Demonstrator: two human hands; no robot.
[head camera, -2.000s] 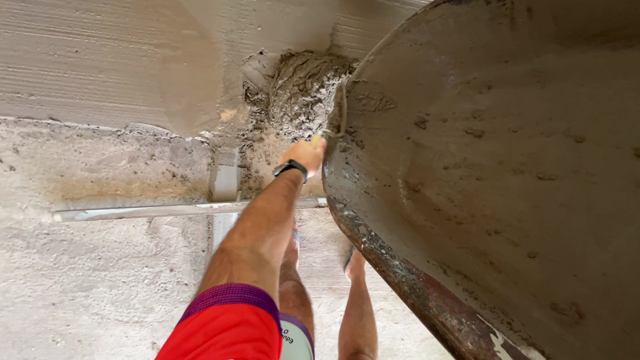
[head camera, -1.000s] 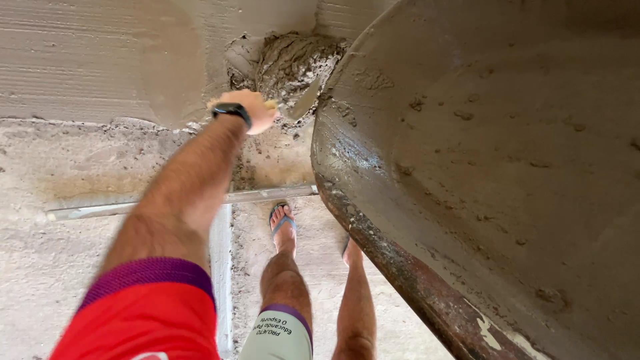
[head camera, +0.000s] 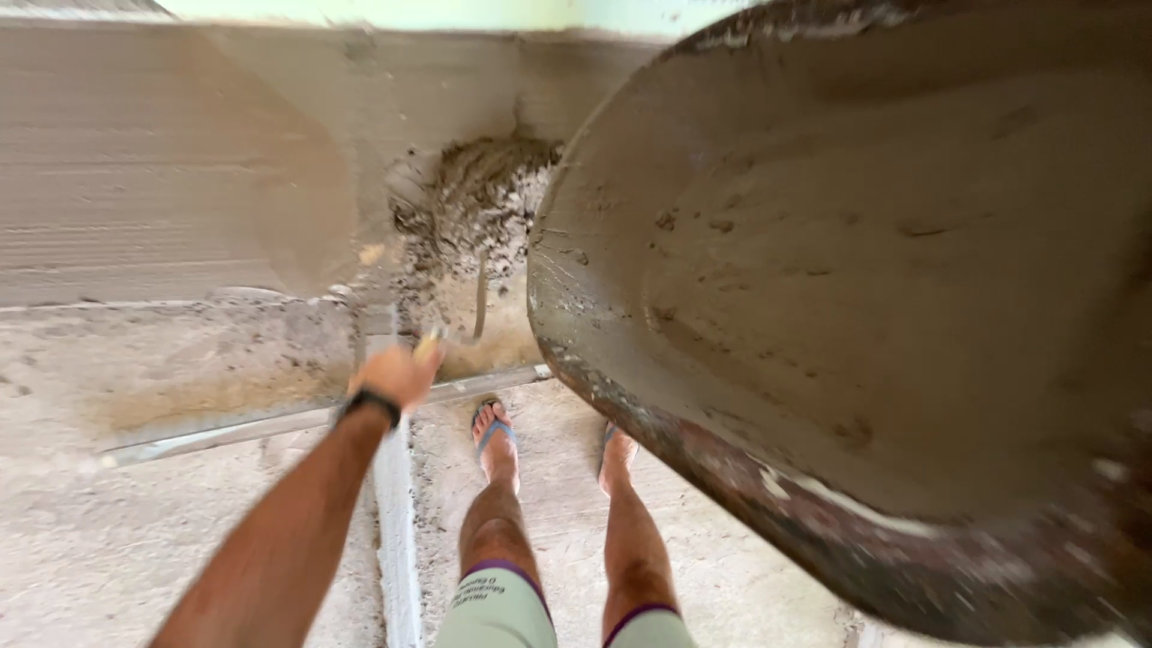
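In the head view, my left hand (head camera: 396, 373), with a dark watch at the wrist, is closed around the yellowish handle of a trowel (head camera: 481, 295). The trowel's thin blade appears nearly edge-on, blurred, between the hand and a mound of wet mortar (head camera: 490, 193). That mound lies against the left rim of a large mortar-coated metal tray (head camera: 855, 252), which looks like a wheelbarrow's and fills the right side. My right hand is out of view.
A long metal straightedge (head camera: 216, 434) lies across the rough floor, left of my sandaled feet (head camera: 495, 432). Smoothed wet mortar (head camera: 135, 162) spreads at upper left. A pale strip (head camera: 396, 531) runs down the floor beside my left leg.
My left hand has moved from beside the mortar mound back toward my feet, with the trowel still in it. The view has shifted, showing a pale edge at the top.
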